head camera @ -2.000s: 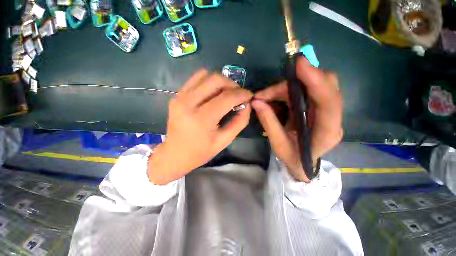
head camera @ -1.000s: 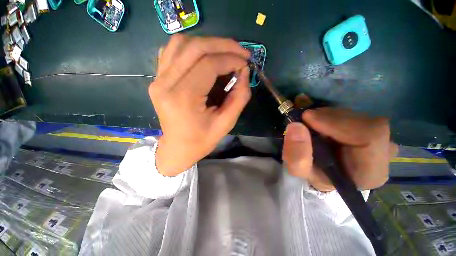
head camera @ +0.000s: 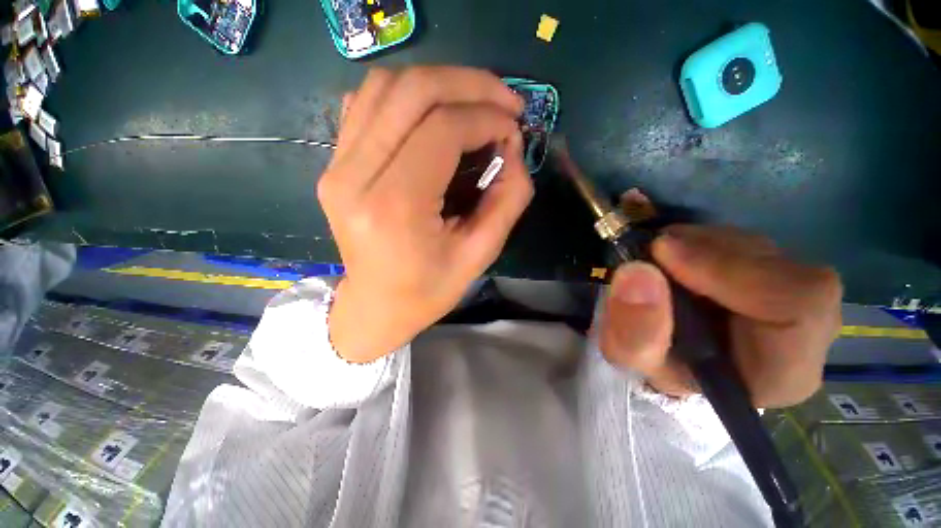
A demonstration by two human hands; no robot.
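Observation:
My left hand (head camera: 418, 196) pinches a small white wired component (head camera: 491, 172) beside an open turquoise housing (head camera: 539, 119) with a dark circuit board; my fingers cover the housing's left side. My right hand (head camera: 722, 309) holds the black-handled soldering iron (head camera: 613, 224) like a pen. Its thin tip points up and left and ends just right of the open housing, apart from it. A thin solder wire (head camera: 196, 137) runs across the mat from the left to behind my left hand; its end is hidden.
A closed turquoise housing (head camera: 732, 75) lies on the dark green mat at the right. A yellow piece (head camera: 547, 27) lies above the open housing and a brown lump (head camera: 637, 204) near the iron. Open housings (head camera: 369, 23) stand at the top; a component pile (head camera: 33, 100) is at upper left.
Earlier both hands met at the fingertips with the iron pointing up. The iron then swung down to the open housing, and its tip has now moved slightly right, away from the board.

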